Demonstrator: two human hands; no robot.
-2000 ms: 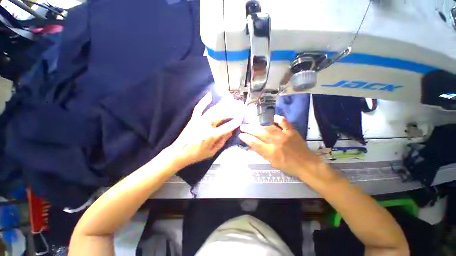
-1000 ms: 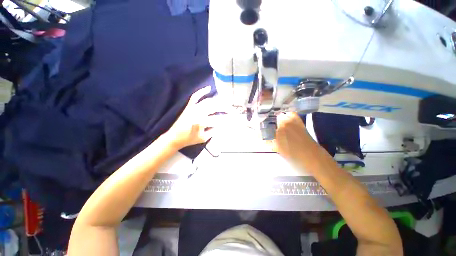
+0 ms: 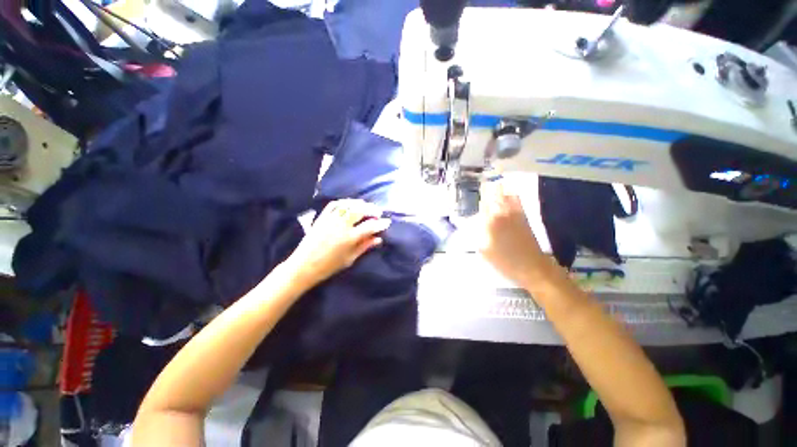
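Observation:
A navy cloth piece (image 3: 376,292) lies left of the needle and hangs over the table's front edge. My left hand (image 3: 343,236) rests on its upper part with bent fingers, near a fold; the fingertips seem to pinch the cloth. My right hand (image 3: 509,234) is right of the needle area, its fingertips under the machine head and partly hidden; whether it holds anything cannot be told. The white sewing machine (image 3: 603,131) has a blue stripe. Its presser foot area is in bright glare. A grey ribbed cylinder (image 3: 468,197) hangs beside the needle.
A large navy garment bundle (image 3: 271,113) covers the left side. A dark scrap (image 3: 578,218) lies right of my right hand, with a yellow-green and blue item (image 3: 599,275) below. A ruler strip (image 3: 629,310) runs along the front edge. A red basket (image 3: 83,345) is at lower left.
The navy cloth now reaches from near the needle over the front edge, where white table showed. My left hand is lower on it. My right hand stays near the needle. The view has shifted.

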